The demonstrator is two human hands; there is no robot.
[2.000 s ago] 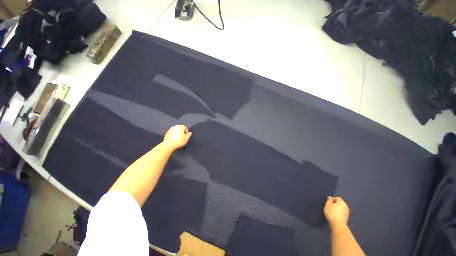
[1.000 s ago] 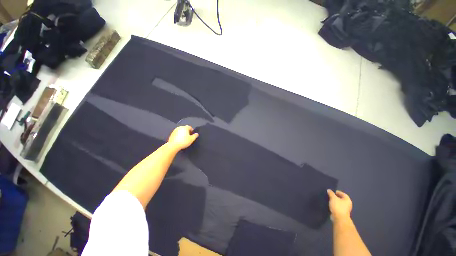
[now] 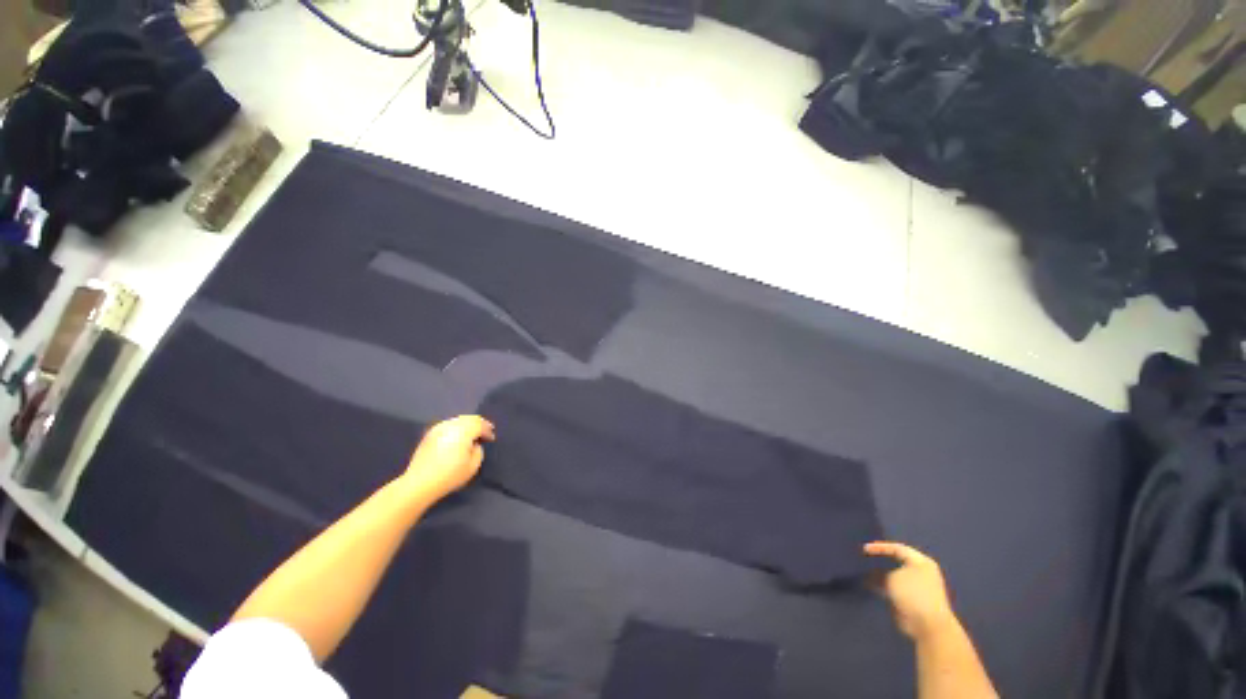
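A long dark garment panel (image 3: 670, 471) lies over the spread dark fabric (image 3: 984, 464), its near edge slightly raised. My left hand (image 3: 448, 456) grips the panel's left end, fingers closed at its edge. My right hand (image 3: 909, 585) pinches the panel's lower right corner between thumb and fingers. Other dark cut panels (image 3: 287, 423) lie flat on the fabric to the left and behind. A small dark piece (image 3: 690, 665) lies at the near edge of the view, cut off by the frame.
A speckled block (image 3: 234, 179), a grey bar (image 3: 79, 414) and a dark heap (image 3: 103, 116) are at the left. A grey upright tool (image 3: 450, 68) with a cord stands behind the fabric. A large dark heap (image 3: 998, 150) lies at the back right; bunched fabric (image 3: 1189, 533) is at the right.
The panel has changed shape: its stepped edge now faces me and its near edge is lifted. Both hands still hold its ends. The view has shifted, showing more of the table's back.
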